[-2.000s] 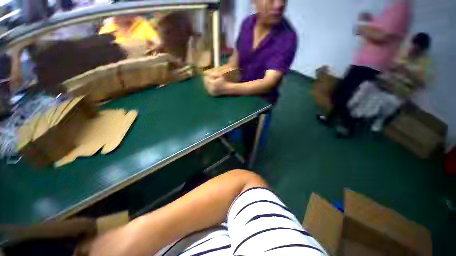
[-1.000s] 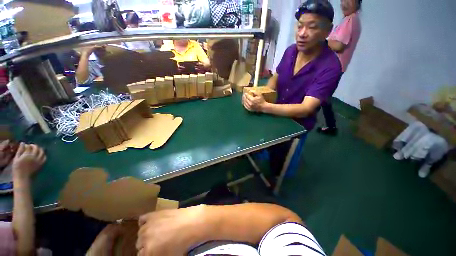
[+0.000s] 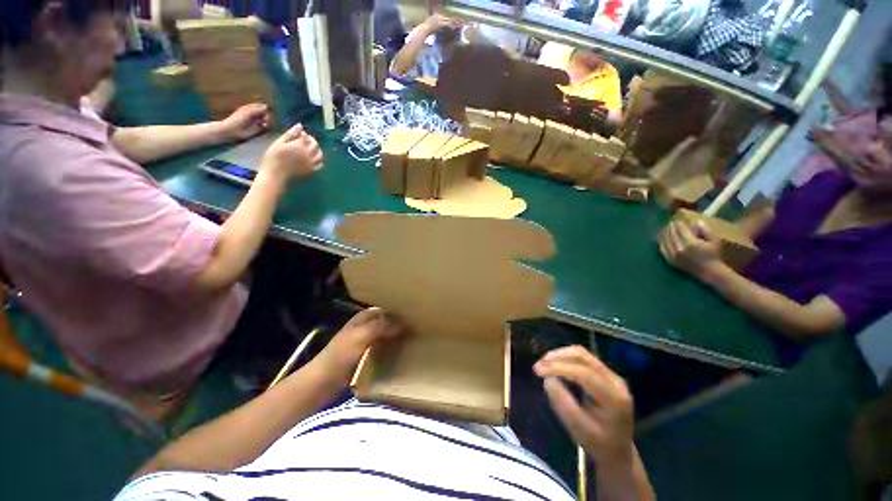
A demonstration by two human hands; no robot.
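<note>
An open brown mailer box (image 3: 435, 370) rests against my striped shirt, its shallow tray towards me. Its lid (image 3: 445, 264) is raised, with rounded ear-like ends on both sides. My left hand (image 3: 360, 344) holds the tray's left wall near the hinge, thumb at the inner edge. My right hand (image 3: 590, 399) is off the box, to its right, with fingers apart and slightly curled, holding nothing. The tray shows no contents.
Nested open boxes (image 3: 435, 164) stand on the green table (image 3: 587, 235), by white cables (image 3: 391, 122). A longer box row (image 3: 543, 145) is behind. A person in pink sits left by a scale (image 3: 230, 173); a person in purple, right, holds a closed box (image 3: 724, 235).
The view has swung left and down to my lap. The box is now centred with its tray visible. My right hand, earlier at the box, is now apart from it.
</note>
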